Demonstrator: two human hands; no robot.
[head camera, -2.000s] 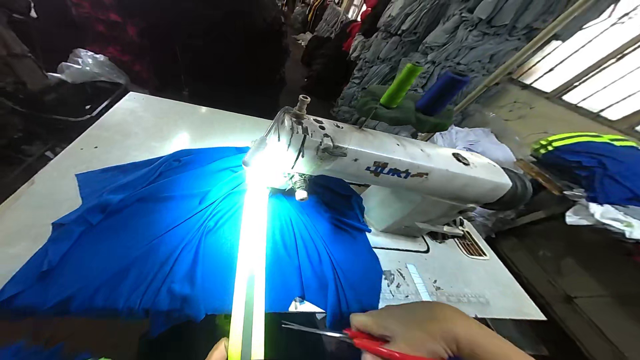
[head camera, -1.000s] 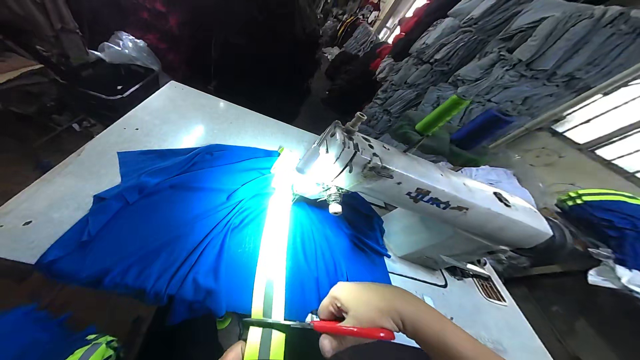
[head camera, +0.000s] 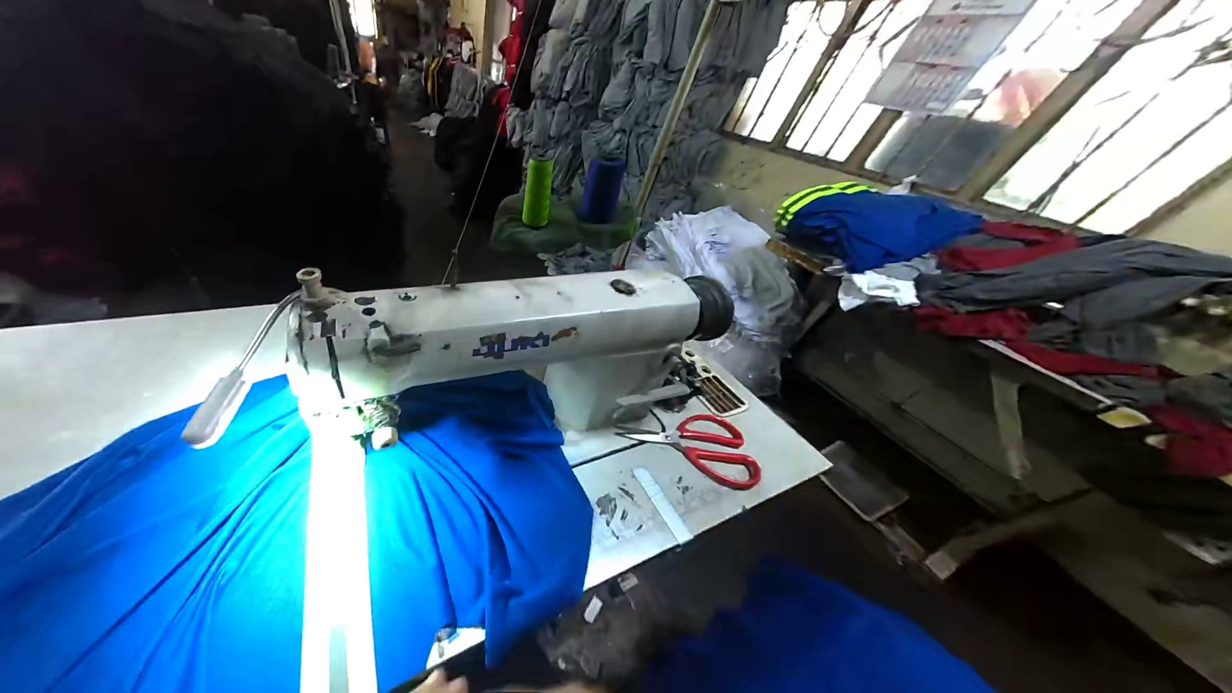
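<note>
Blue fabric (head camera: 491, 500) lies across the sewing table under the head of a white Juki sewing machine (head camera: 462, 332). A reflective strip (head camera: 337, 577), washed out by the machine's lamp, runs from the needle area down to the bottom edge. Red-handled scissors (head camera: 717, 452) rest on the table right of the fabric, with no hand on them. Only a small part of my right hand (head camera: 443, 682) shows at the bottom edge, just right of the strip; what it holds, if anything, is hidden. My left hand is out of view.
A white ruler (head camera: 662, 505) lies by the table's front edge (head camera: 712, 525). Blurred blue fabric (head camera: 808, 635) is at the lower right. Green (head camera: 537, 192) and blue thread cones (head camera: 603, 191) stand behind the machine. Garments cover a side table (head camera: 1006, 385) at the right.
The scissors, in my right hand at the strip before, now lie on the table beside the ruler, out of my hand. My left hand has left the view. The view has swung right.
</note>
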